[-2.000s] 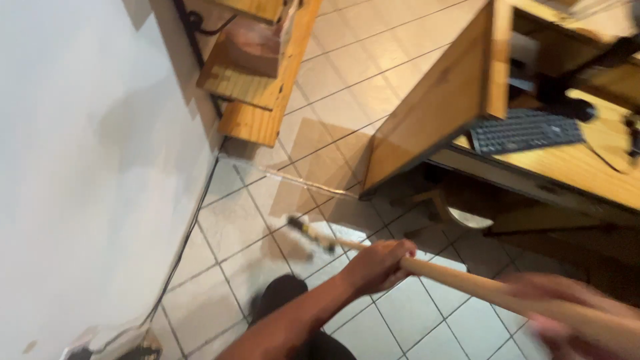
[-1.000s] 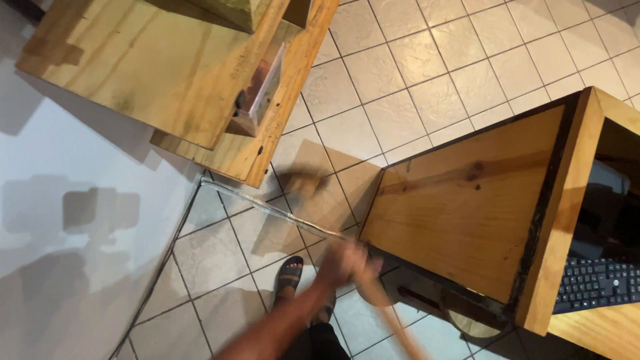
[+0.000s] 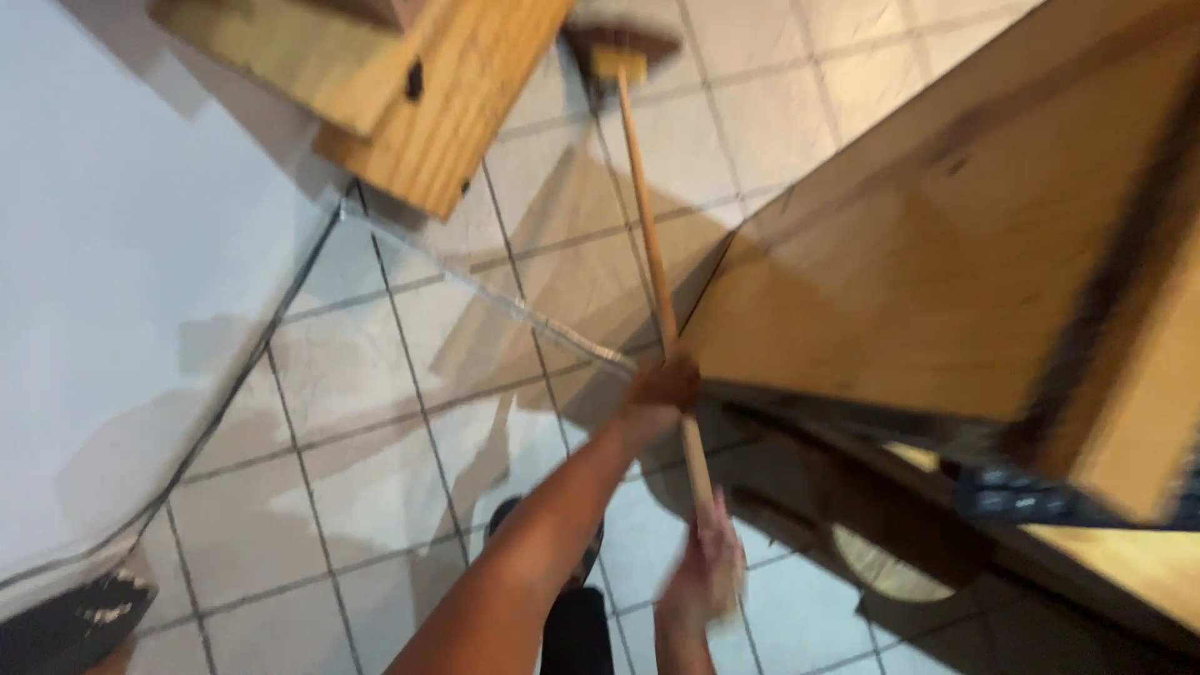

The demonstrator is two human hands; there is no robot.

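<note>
A wooden-handled broom [image 3: 647, 202] stretches from the lower middle up to the top of the view, its blurred dark bristle head [image 3: 623, 56] with a yellow block over the floor tiles beside a wooden shelf. My left hand [image 3: 666, 384] grips the handle around its middle, close to the desk's lower corner. Further down, near the handle's end, my right hand [image 3: 708, 562] is closed on it, somewhat blurred. A cable [image 3: 562, 333] covered in silvery tape runs across the floor from the wall corner and passes behind my left hand.
The wooden shelf unit [image 3: 450, 122] juts in at upper left beside the white wall [image 3: 141, 262]. On the right stands a wooden desk panel [image 3: 900, 244] with a black keyboard [image 3: 1022, 502] behind it. A dark object [image 3: 75, 609] lies at the lower left. My feet are below my arms.
The broom head has moved away from my feet, past the taped cable to beside the shelf. My right hand, out of sight one second ago, shows on the handle. The view has shifted.
</note>
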